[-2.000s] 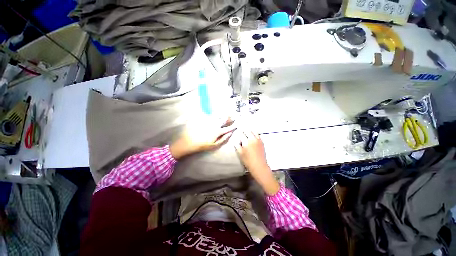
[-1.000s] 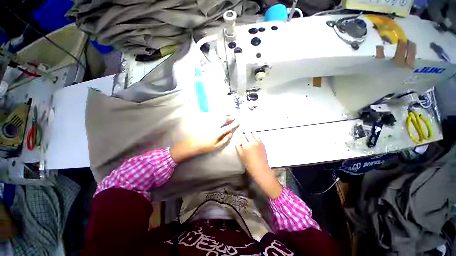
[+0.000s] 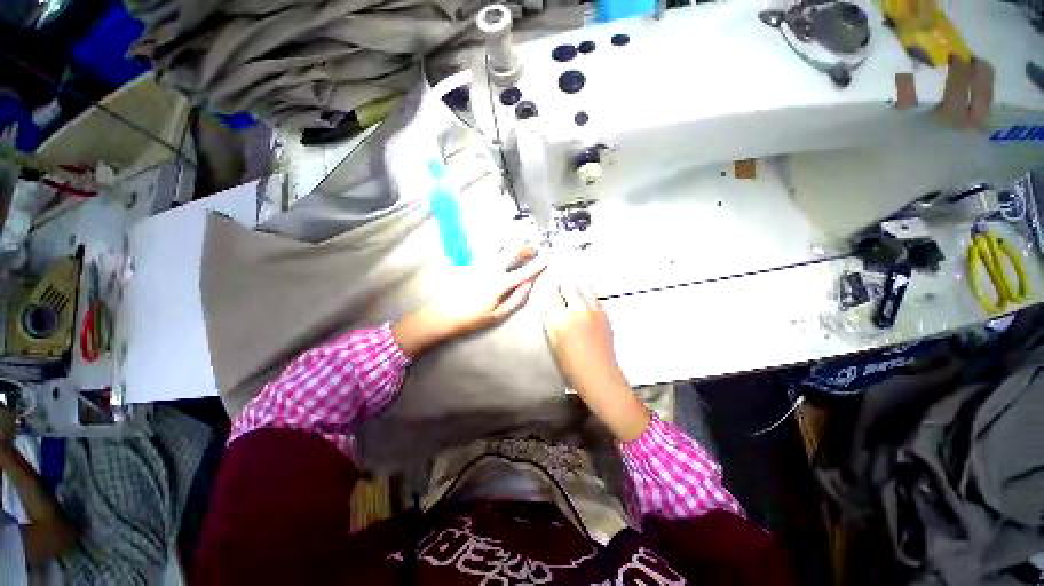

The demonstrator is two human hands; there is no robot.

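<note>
A grey-brown garment panel (image 3: 309, 292) lies on the white machine bed and hangs over its front edge onto the lap. My left hand (image 3: 475, 300) lies flat on the panel, its fingertips close to the presser foot and needle (image 3: 553, 232). My right hand (image 3: 580, 332) rests at the panel's right edge, fingertips just in front of the presser foot. Glare washes out the cloth around the fingertips, so whether they pinch the edge is hard to see. The white sewing machine (image 3: 710, 126) stands behind and to the right.
A grey-brown cloth heap (image 3: 298, 52) lies behind the machine, another (image 3: 950, 458) at lower right. Yellow snips (image 3: 998, 270) and small black parts (image 3: 896, 286) lie at the bed's right end. Red-handled scissors (image 3: 92, 326) lie at left. Another person's arm (image 3: 40, 504) shows at lower left.
The camera view has shifted and come closer to the machine. Both hands stay near the presser foot, the left fingertips slightly nearer to it. Another person's arm shows more at lower left.
</note>
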